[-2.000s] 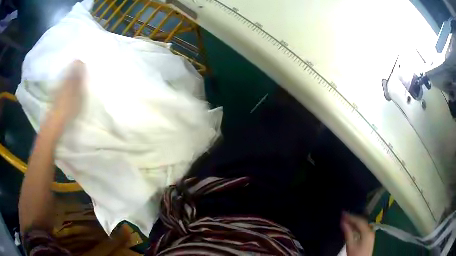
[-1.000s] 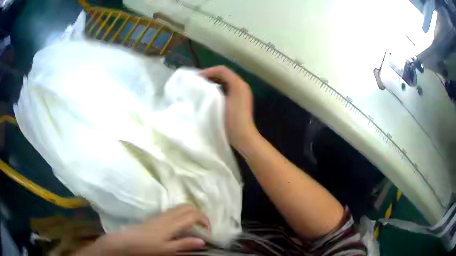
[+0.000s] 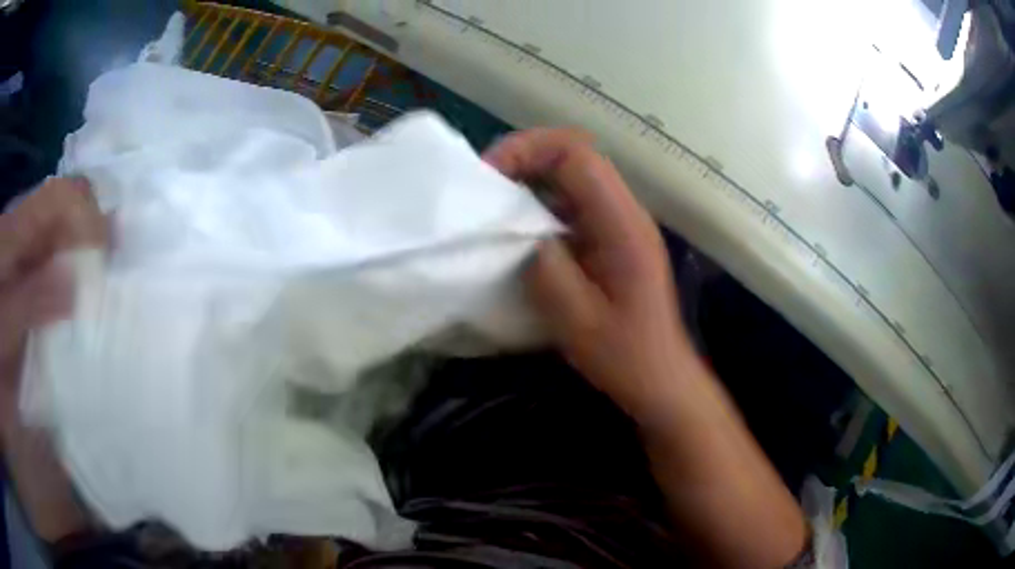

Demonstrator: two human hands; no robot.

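A white garment piece (image 3: 367, 239) is stretched between my hands above my lap, partly blurred. My right hand (image 3: 601, 239) pinches its right end between thumb and fingers, near the table's curved edge. My left hand (image 3: 50, 250) is at the far left, blurred, and grips the cloth's left side. The lower part of the cloth hangs down in loose folds towards my lap. More white cloth (image 3: 200, 111) lies behind it on the yellow wire basket (image 3: 273, 50).
The pale machine table (image 3: 690, 78) with a printed scale curves across the right. The presser foot area (image 3: 913, 145) and machine head (image 3: 985, 95) are at the upper right. White strips (image 3: 946, 500) hang at the table's lower right end.
My left hand has moved from the lower middle to the far left. My right hand has moved slightly right, and the garment piece is now lifted and spread between both hands.
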